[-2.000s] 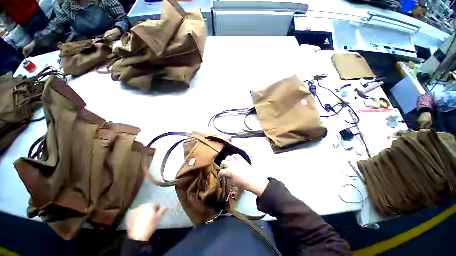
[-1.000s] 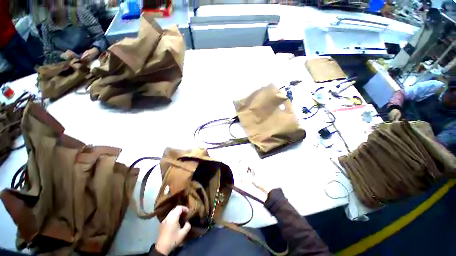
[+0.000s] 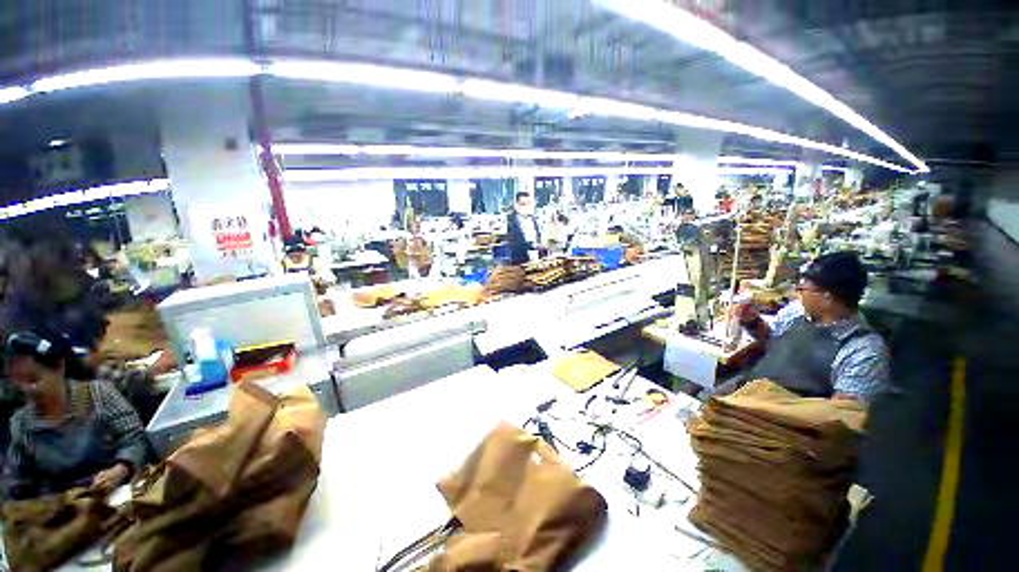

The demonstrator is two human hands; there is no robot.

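Neither my left hand nor my right hand is in the picture. The nearest thing in front of me is a flat brown bag [image 3: 520, 503] on the white table [image 3: 391, 447], cut off by the bottom edge, with thin dark straps pointing left. A crumpled heap of brown bags [image 3: 240, 475] stands at the left. A thick layered stack of brown pieces [image 3: 771, 475] stands at the right.
A small flat brown piece [image 3: 586, 369] and black plugs with cords [image 3: 637, 476] lie towards the table's right. A person [image 3: 67, 419] sits at far left, another [image 3: 832, 335] at a machine on the right. A spray bottle [image 3: 205, 355] stands on a cabinet.
The view has tipped up to the factory floor and lights. My hands, the bag under them and the near left heap have gone out of the picture.
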